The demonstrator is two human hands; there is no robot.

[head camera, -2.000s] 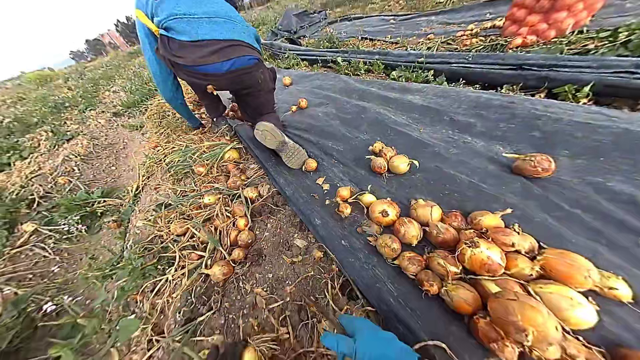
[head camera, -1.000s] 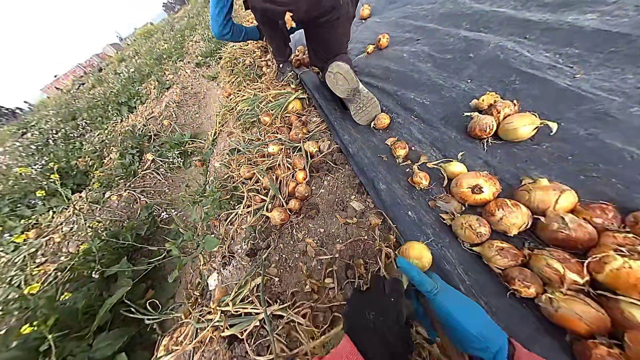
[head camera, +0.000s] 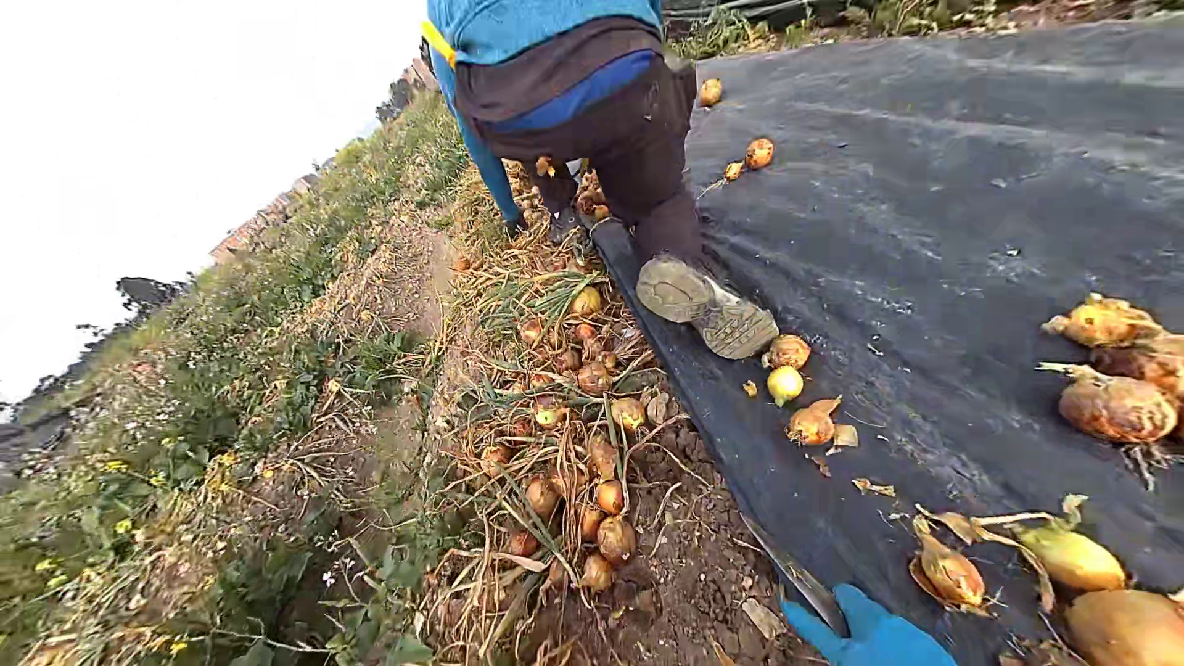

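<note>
My right hand (head camera: 865, 631), in a blue glove, is at the bottom edge beside the black ground sheet (head camera: 888, 277). A long metal blade (head camera: 803, 581) points up and left from between its thumb and fingers; the grip is hidden. To its right lie an onion with a dry stem (head camera: 948, 569), a greenish-yellow onion (head camera: 1073, 553) and a large onion (head camera: 1128, 629), cut by the frame's edge. A heap of onions with dry leaves (head camera: 592, 499) rests on the soil to the left. My left hand is out of view.
A co-worker (head camera: 592, 102) in a blue top kneels ahead, one shoe (head camera: 708, 307) on the sheet. Small onions (head camera: 786, 365) lie just behind that shoe. More onions (head camera: 1119, 407) sit at the right. Weeds (head camera: 305, 518) border the row on the left.
A second ago my blue-gloved hand was at a yellow onion by the sheet's edge, with my black-gloved left hand beside it. That left hand has left the view, and the blade now shows.
</note>
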